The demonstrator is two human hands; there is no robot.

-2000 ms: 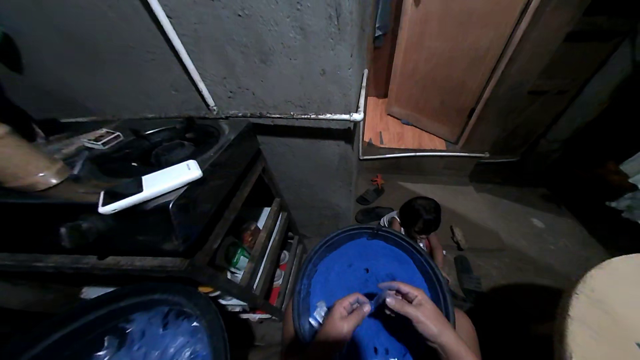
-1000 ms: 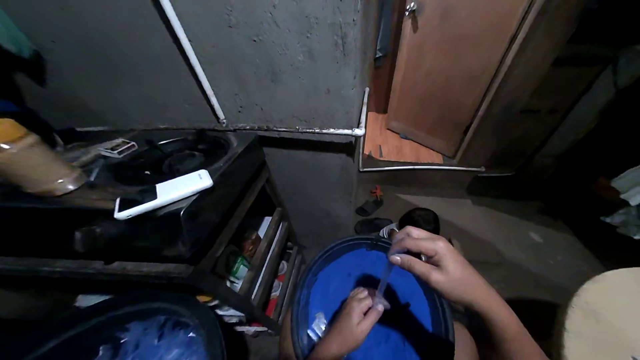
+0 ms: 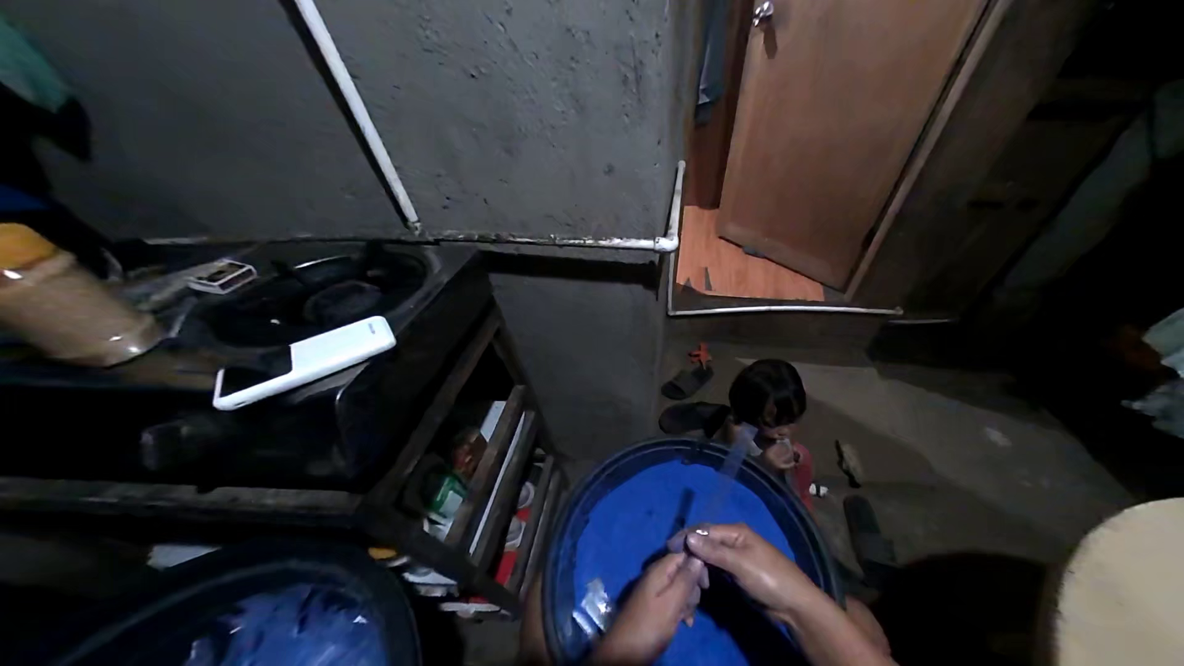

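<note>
A blue tub with a dark rim [image 3: 618, 518] stands below my hands. Over it, my left hand [image 3: 655, 601] and my right hand [image 3: 740, 560] meet, fingertips pinched together at the lower end of a narrow clear plastic strip [image 3: 731, 470] that points up toward the tub's far rim. Small clear plastic pieces [image 3: 595, 606] lie in the tub to the left of my left hand. At the lower left, a second dark-rimmed tub [image 3: 400, 601] holds crumpled clear plastic on blue.
A white power bank or phone-like device [image 3: 342, 353] lies on the black gas stove [image 3: 444, 277], beside a matchbox [image 3: 222, 276] and an orange-lidded jar [image 3: 69, 305]. A person [image 3: 770, 398] is low beyond the tub, near slippers [image 3: 694, 418]. A pale round surface [image 3: 1124, 592] is at right.
My right hand has come down from its raised place to meet my left hand. The strip, stretched between both hands one second ago, now sticks up beyond them.
</note>
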